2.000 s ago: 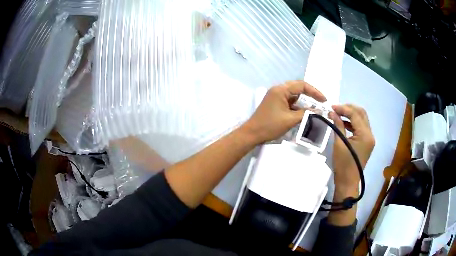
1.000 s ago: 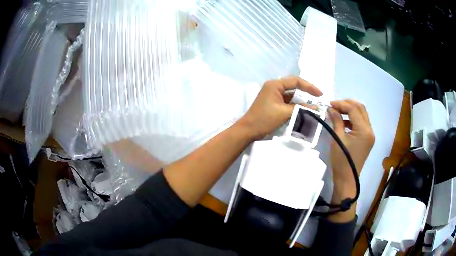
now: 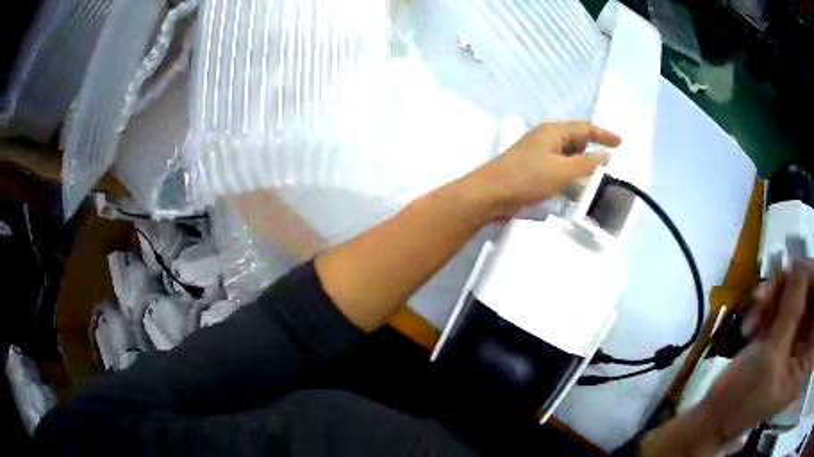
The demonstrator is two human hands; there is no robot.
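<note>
A white security camera (image 3: 555,284) with a black rounded front lies on the white sheet before me. Its hollow square bracket (image 3: 612,207) points away from me, and a black cable (image 3: 697,275) loops out to the right. My left hand (image 3: 553,165) is at the bracket's left side, index finger stretched out; whether its other fingers hold anything is hidden. My right hand (image 3: 778,344) is blurred at the right edge, away from the camera, with a small pale thing near its fingertips. A long white strip (image 3: 629,76) lies beyond the bracket.
Clear air-column bags (image 3: 286,94) are heaped at left and top. A brown carton (image 3: 80,294) with several bagged white items is at lower left. More white and black cameras (image 3: 785,228) stand at the right edge, partly behind my right hand. A dark green bench is at upper right.
My right hand has moved from the bracket to the far right. My left hand stays by the bracket; the small white roll between both hands no longer shows there. The view has shifted.
</note>
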